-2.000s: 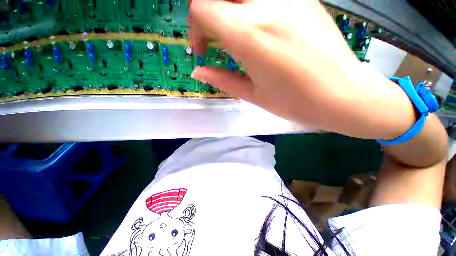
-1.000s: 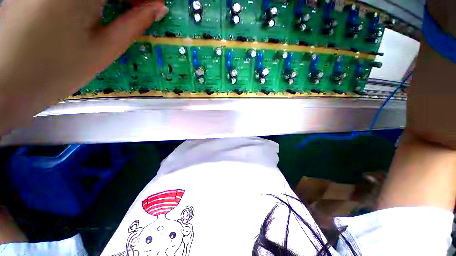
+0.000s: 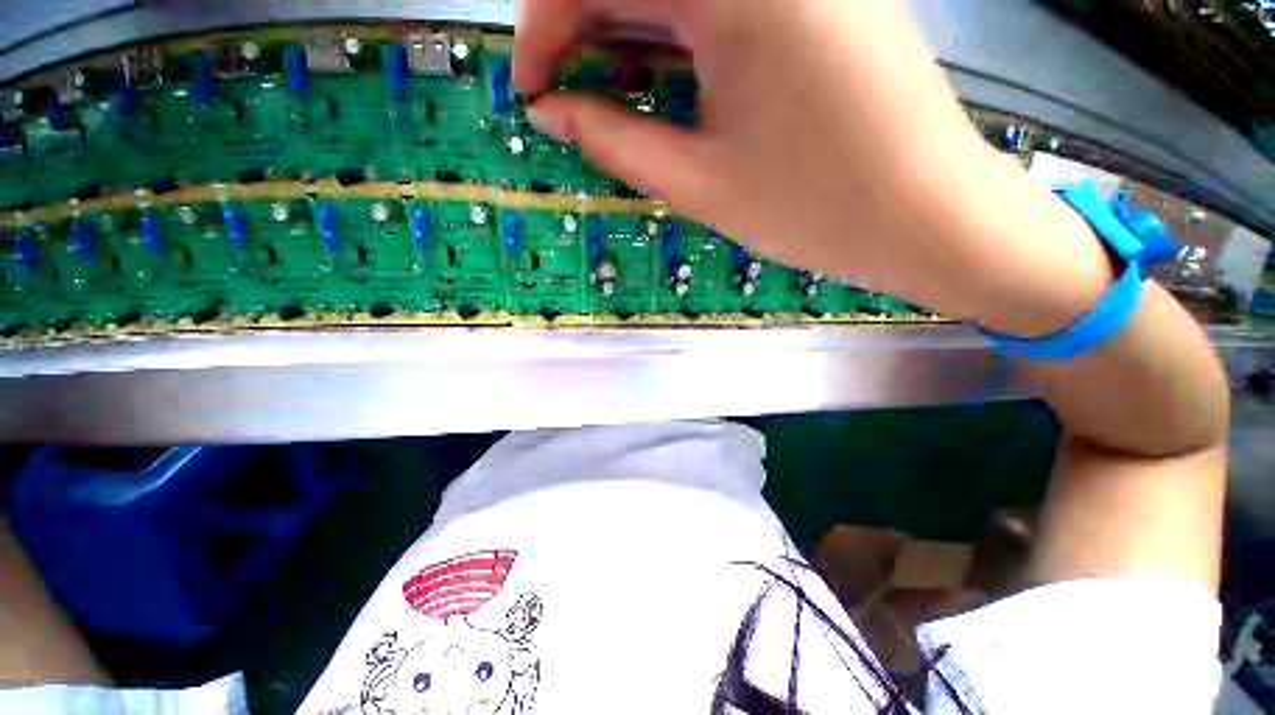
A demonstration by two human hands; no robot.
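A long green circuit board panel [image 3: 462, 279] lies in two rows with a tan strip between them. My right hand [image 3: 783, 133] is over the far row near the top centre, thumb and finger curled close together. Whether they hold a part is too blurred to tell. A round silvery-topped capacitor [image 3: 516, 144] shows just below the thumb tip. Blue components [image 3: 421, 226] stand along both rows. Paired capacitors [image 3: 606, 277] stand in the near row from the centre to the right. My left hand is out of the picture; only part of that arm and its sleeve show lower left.
A smooth metal rail [image 3: 420, 384] runs along the panel's near side. A blue strap [image 3: 1084, 314] is on my right wrist. A blue plastic stool or crate [image 3: 154, 545] and cardboard boxes [image 3: 930, 563] are below the rail.
One second ago my left hand was over the panel's left part; it has left the picture. My right hand has come in from the right to the far row. The view has shifted along the panel.
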